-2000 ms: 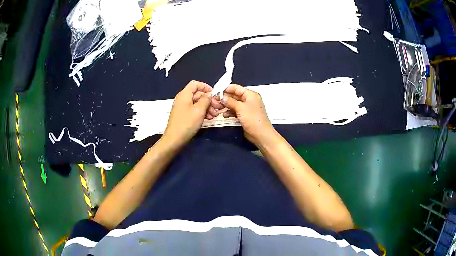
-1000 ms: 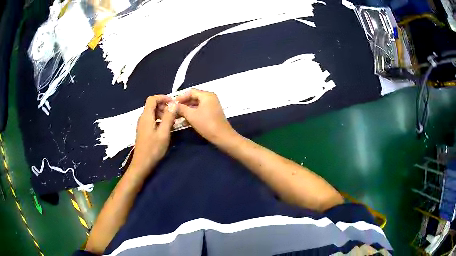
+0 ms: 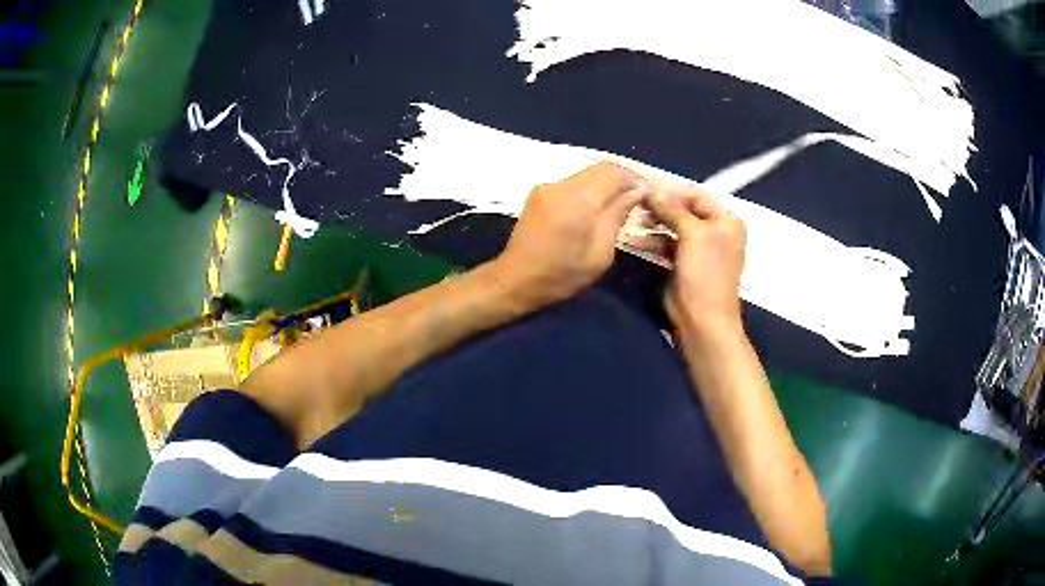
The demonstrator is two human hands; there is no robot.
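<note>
The near bundle [image 3: 802,266] of flat white strips lies crosswise on the dark cloth in front of me, with uneven ends. My left hand [image 3: 576,229] and my right hand [image 3: 701,246] meet over its near edge, fingertips pinched close together. A white strip [image 3: 751,168] runs from my fingertips to the right, arching towards the far bundle [image 3: 733,44]. The strip's end between my fingers is mostly hidden. A thin strip end [image 3: 447,220] sticks out at the near bundle's left side.
The dark cloth [image 3: 367,57] covers the table. A wavy white scrap [image 3: 261,155] lies at the table's near left corner. A clear tray [image 3: 1014,332] is at the right edge. Below left, a yellow frame [image 3: 71,429] with a cardboard-coloured piece [image 3: 172,389] stands over green floor.
The view has swung, so the table appears tilted the other way and the plastic at far left is nearly out of view. My hands stay pinched together over the near bundle.
</note>
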